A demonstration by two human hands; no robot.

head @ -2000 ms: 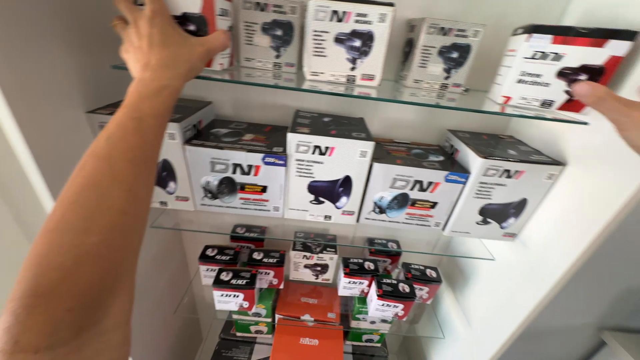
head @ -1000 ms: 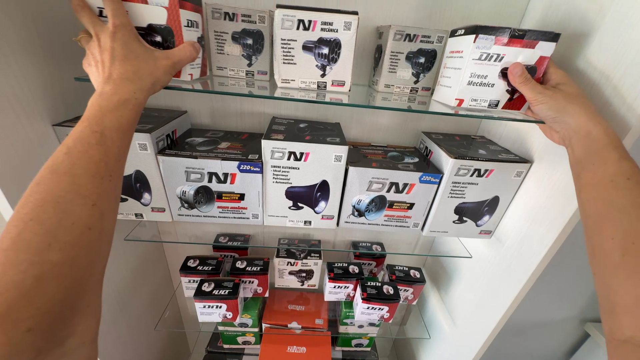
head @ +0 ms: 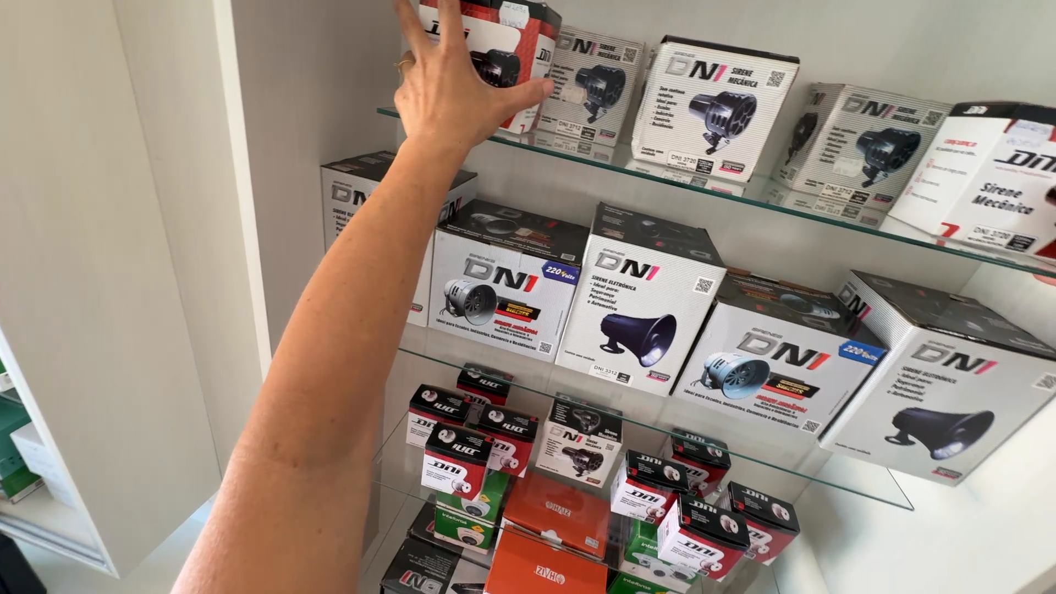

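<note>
My left hand (head: 458, 87) grips a red and white DNI siren box (head: 495, 58) at the left end of the upper glass shelf (head: 742, 195), with fingers over its front and the thumb at its right side. A ring is on one finger. Right beside it stands a white DNI mechanical siren box (head: 596, 87), and another (head: 716, 111) is in the middle. At the right end is a red and white mechanical siren box (head: 982, 173), partly cut off by the frame. My right hand is out of view.
Larger siren boxes (head: 648, 297) line the middle glass shelf (head: 660, 425). Below are small red and black DNI boxes (head: 458, 466), orange boxes (head: 561, 511) and green boxes (head: 462, 528). A cabinet side panel (head: 289, 148) rises at the left.
My right hand was on the red and white box at the right end one second ago; it is now out of view. My left hand stays on the left box. The view has shifted left.
</note>
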